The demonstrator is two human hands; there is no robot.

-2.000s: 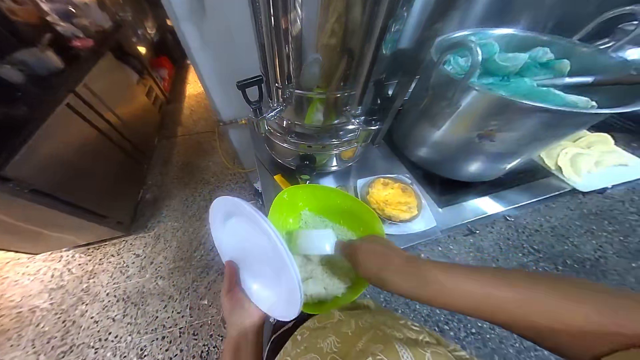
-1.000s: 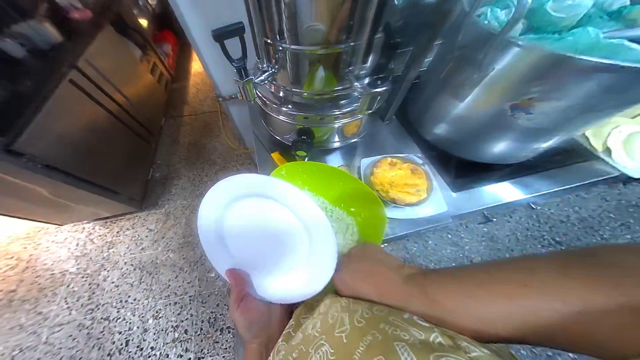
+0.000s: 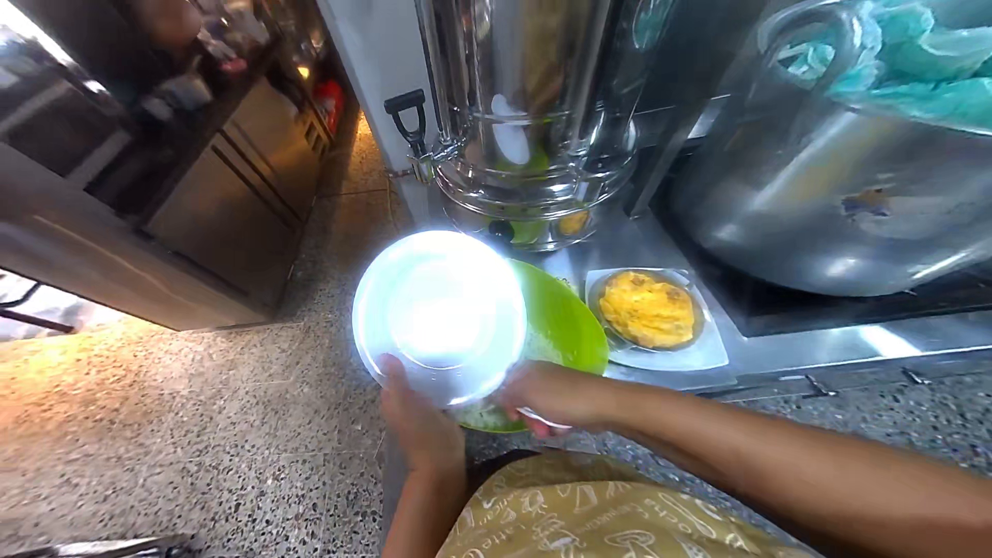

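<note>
My left hand grips the lower rim of a white round plate, thumb on its face. The plate is tilted over the left part of a bright green bowl and hides much of it. Something white, likely rice, shows at the bowl's side. My right hand is at the bowl's lower edge, closed around a white utensil handle; the utensil's other end is hidden. Right of the bowl, yellow food fills a small round dish on a white square plate.
A tall steel urn with a black-handled tap stands behind the bowl. To the right, a large steel pot holding green plastic rests on a dark cooktop. Steel cabinets line the left, across a speckled floor.
The white plate was on edge left of the bowl; its face has turned upward and it now covers the bowl's left part. The white utensil seen in the bowl earlier is mostly hidden now.
</note>
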